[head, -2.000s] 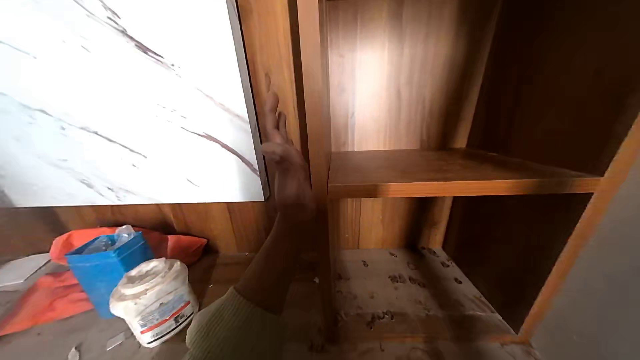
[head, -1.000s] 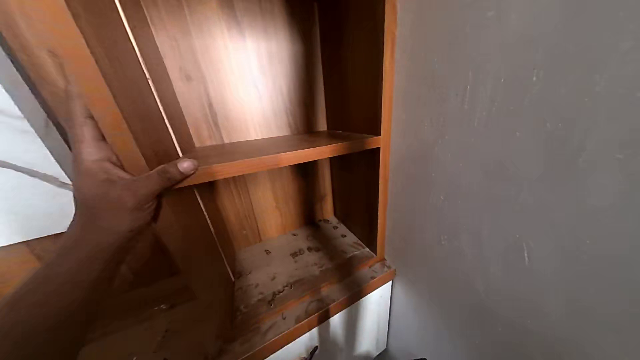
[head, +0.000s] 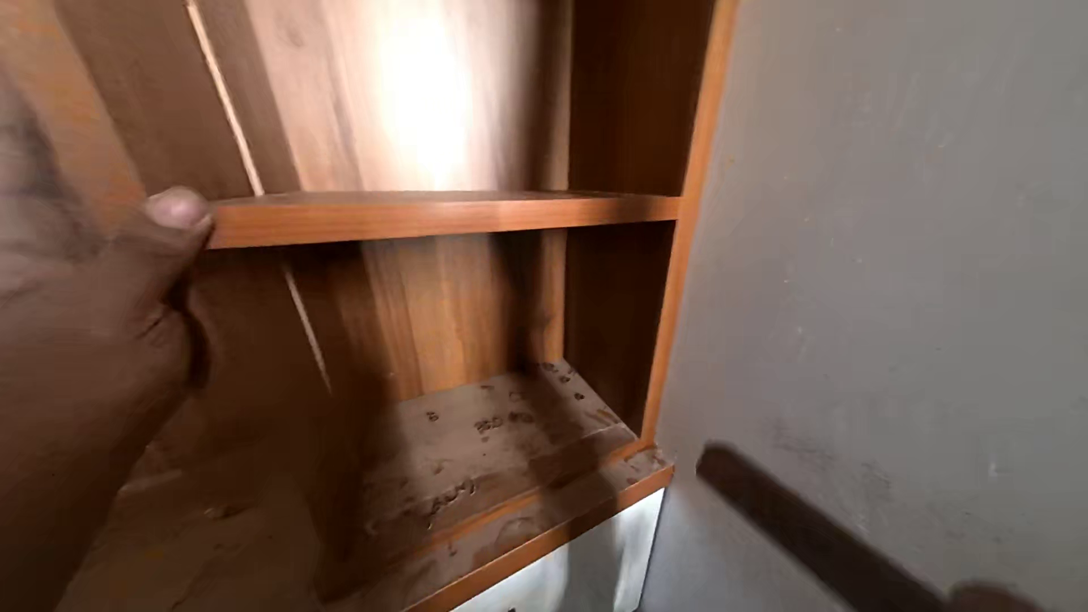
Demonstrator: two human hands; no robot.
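Observation:
My left hand (head: 102, 297) is large and blurred at the left edge. Its thumb rests on the left front end of a wooden shelf (head: 442, 217), and the hand lies against the cabinet's left side panel (head: 76, 110); its fingers are mostly hidden or blurred. At the lower right, a long, dark, blurred rod-like thing (head: 816, 527) points up and left in front of the grey wall. Beside its lower end shows a small part of what looks like my right hand (head: 990, 597), the rest being out of frame.
Below the shelf lies the cabinet's dusty bottom board (head: 476, 416), with marks and bits on it. The right side panel (head: 693, 212) stands close to a grey wall (head: 884, 255). Under the bottom ledge is a white glossy panel (head: 586, 552).
The view has swung right and come closer to the shelf. My left hand, upright beside the cabinet at first, now has its thumb on the shelf's end. The dark rod-like thing has come into view.

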